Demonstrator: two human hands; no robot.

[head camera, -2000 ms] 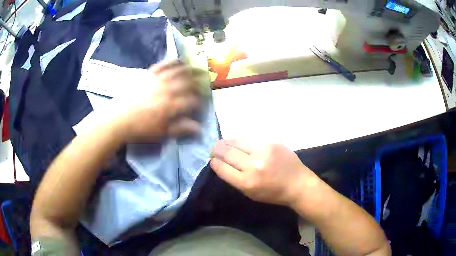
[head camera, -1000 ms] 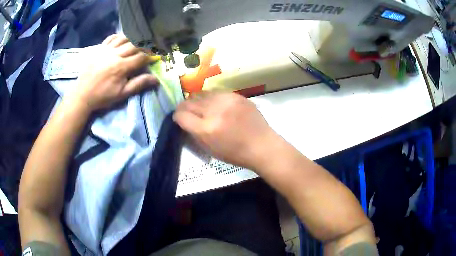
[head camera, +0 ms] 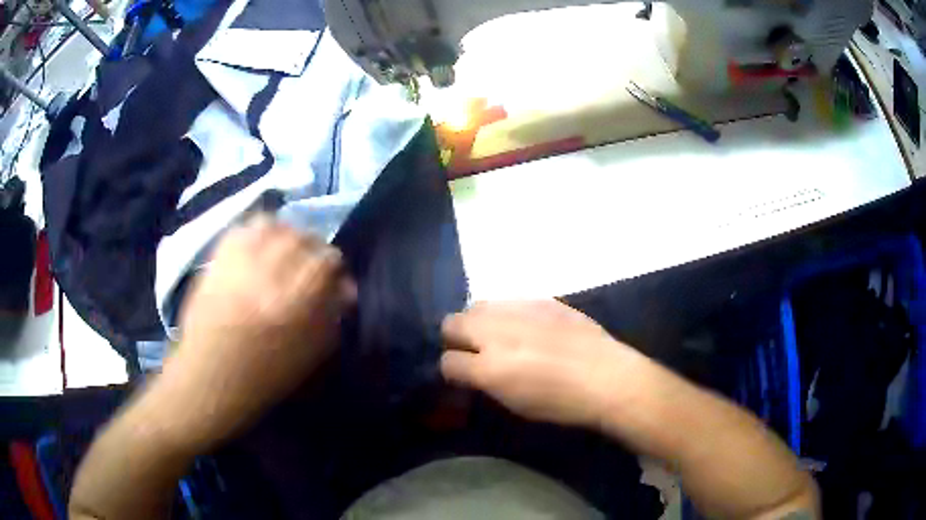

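The garment body (head camera: 396, 234), dark on its face with pale grey-blue inner areas, runs from the presser foot area (head camera: 421, 89) down over the table's front edge. My left hand (head camera: 269, 295), slightly blurred, is closed on the dark cloth at its left side. My right hand (head camera: 508, 355) pinches the dark cloth's right edge near the table's front edge. The top corner of the dark panel lies close to the needle area; the needle itself cannot be made out.
The white-grey sewing machine (head camera: 569, 12) spans the top. Snips (head camera: 675, 114) lie right of the needle, near orange tape (head camera: 477, 127) and a red strip (head camera: 528, 154). Blue crates (head camera: 792, 366) stand at lower right. More dark cloth (head camera: 122, 203) is heaped at left.
My left hand has moved from beside the needle down towards me. My right hand has moved down and right. The dark face now shows where pale cloth lay before, and the view has shifted.
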